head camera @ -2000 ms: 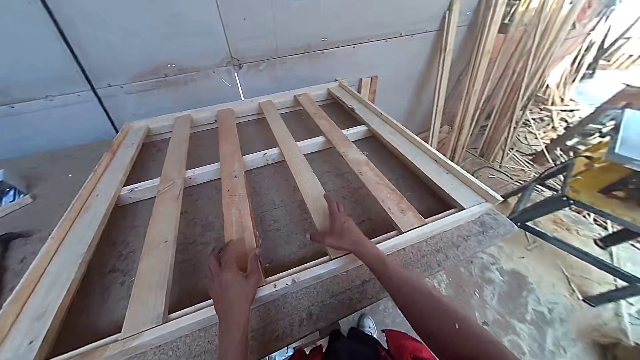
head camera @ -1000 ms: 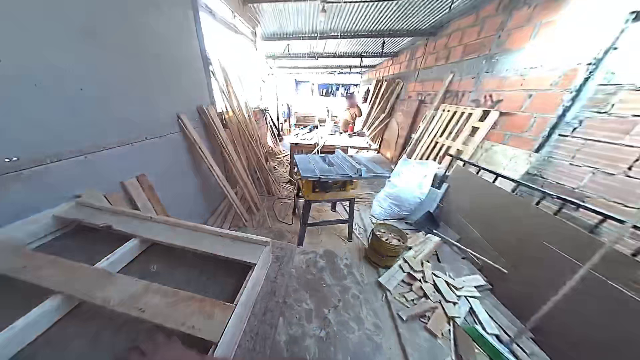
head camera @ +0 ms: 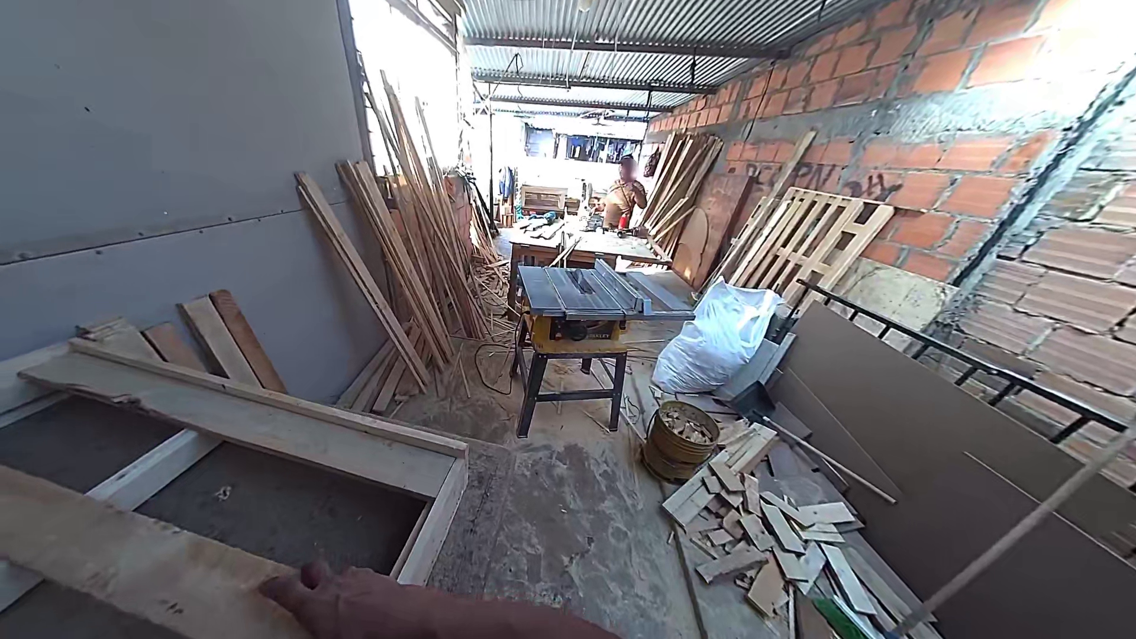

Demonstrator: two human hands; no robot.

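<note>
At the bottom of the head view, my right hand [head camera: 342, 599] rests on the end of a wide wooden slat [head camera: 133, 559] of a slatted wooden frame. Its fingertips touch the slat's top face; the rest of the hand is partly blurred. The frame's end rail [head camera: 435, 528] lies just beyond the hand. Another board [head camera: 266, 426] runs along the frame's far side, and a pale cross brace [head camera: 160, 469] passes below the slats. My left hand is out of view.
A yellow table saw [head camera: 577, 306] on a black stand is ahead. Leaning boards [head camera: 399, 257] line the left wall. To the right are a white sack [head camera: 719, 337], a metal bucket [head camera: 679, 439] and wood offcuts [head camera: 772, 532]. A person [head camera: 624, 195] is behind a far workbench [head camera: 590, 244].
The view has swung far right, from the slatted frame to the workshop. Two seconds ago both hands were at the slats' near ends; now only my right hand shows.
</note>
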